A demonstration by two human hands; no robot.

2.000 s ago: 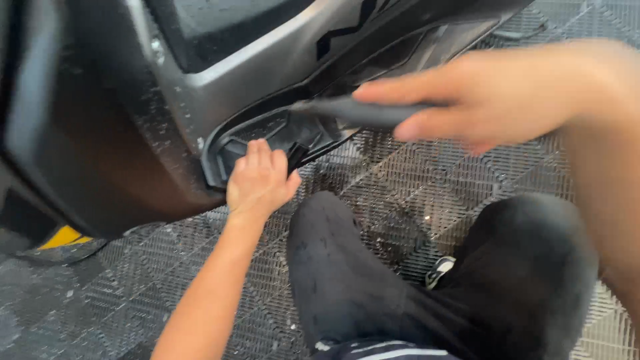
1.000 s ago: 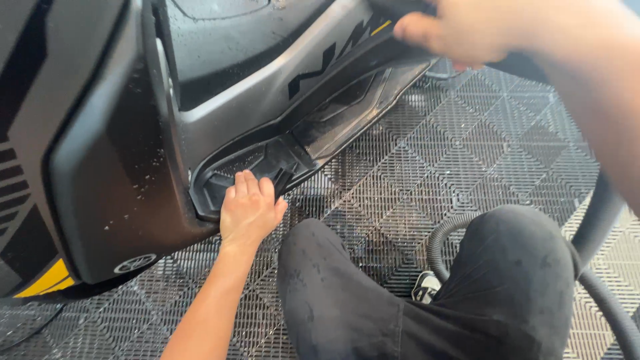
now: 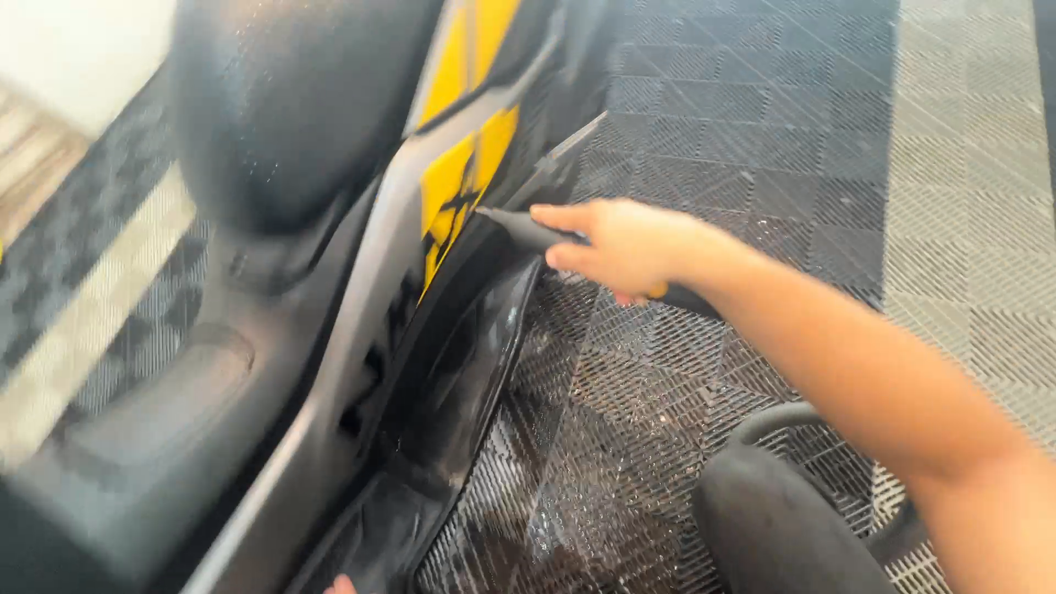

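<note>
My right hand is closed around a black tapered hose nozzle, whose narrow tip points left at the yellow side panel of a dark scooter. Whether the tip touches the panel cannot be told. Only the fingertips of my left hand show at the bottom edge, beside the scooter's black footboard; what they hold or touch is hidden. The scooter's seat and grey body trim bear water drops or a wet sheen in places.
Ribbed interlocking floor tiles, wet near the footboard, lie under the scooter. A grey corrugated hose curves behind my knee at the lower right. Pale tile strips run at both sides, with a white surface at the upper left.
The view has swung far toward the scooter's seat and yellow panel. My right hand, with the nozzle, is now beside that panel; earlier it was over the footboard. My left hand has mostly left view.
</note>
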